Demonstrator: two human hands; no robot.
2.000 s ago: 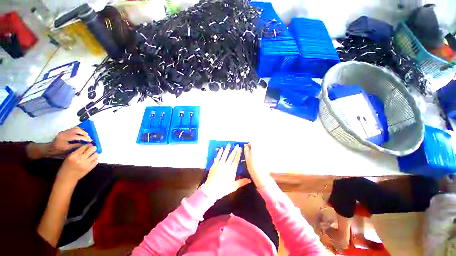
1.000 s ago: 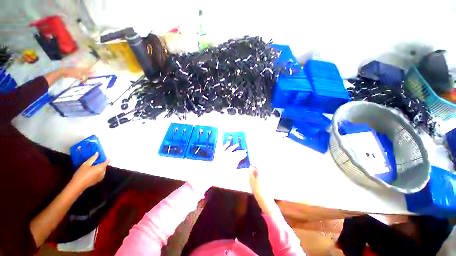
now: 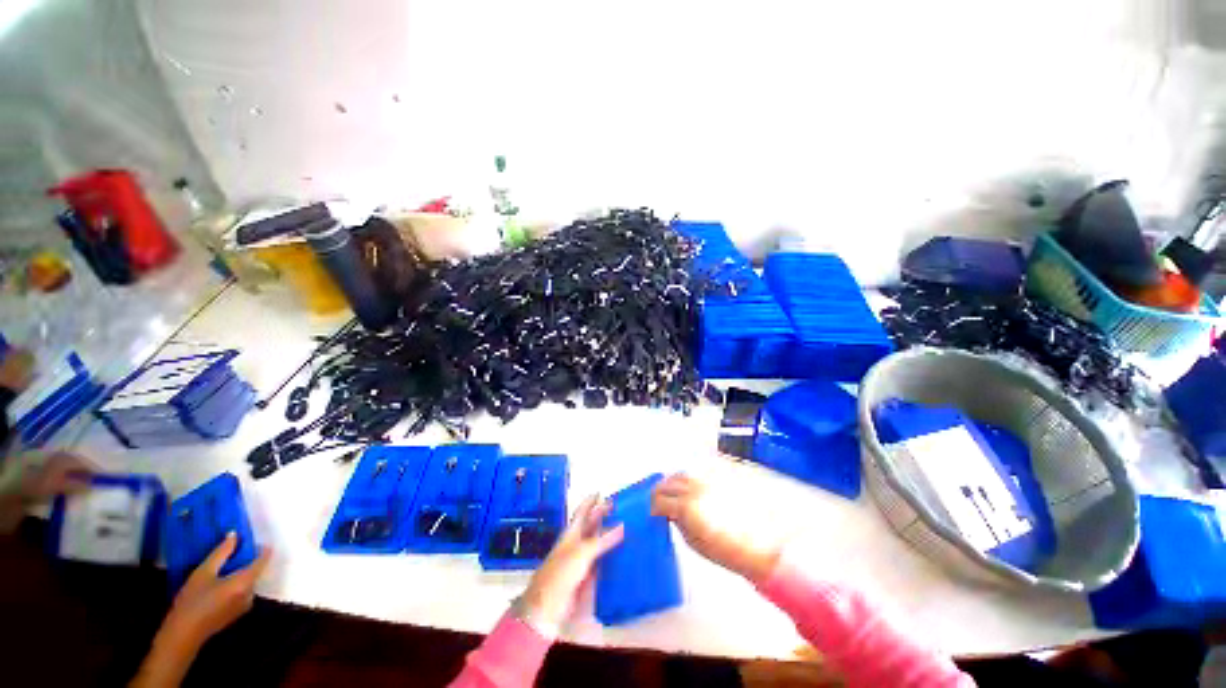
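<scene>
A plain blue tray [image 3: 640, 558] is between my hands at the table's front edge, tilted and slightly blurred. My left hand [image 3: 570, 565] holds its left side, and my right hand [image 3: 709, 522] is at its upper right corner. Three filled blue trays stand left of it: the nearest tray [image 3: 526, 508], a middle tray [image 3: 455, 497] and a far tray [image 3: 378, 497]. Each shows silver plugs above a dark coiled cord.
Behind lie a black cable pile [image 3: 538, 316], stacked blue trays [image 3: 793, 316] and loose empty trays [image 3: 808, 433]. A grey basket [image 3: 1066, 551] stands right. At left, a neighbour's hands hold a blue tray [image 3: 209, 527] and a white card [image 3: 104, 523].
The filled tray that was under my left hand now stands beside the other two. My hands now have a plain blue tray. The neighbour now also has a white card; the view has tilted up.
</scene>
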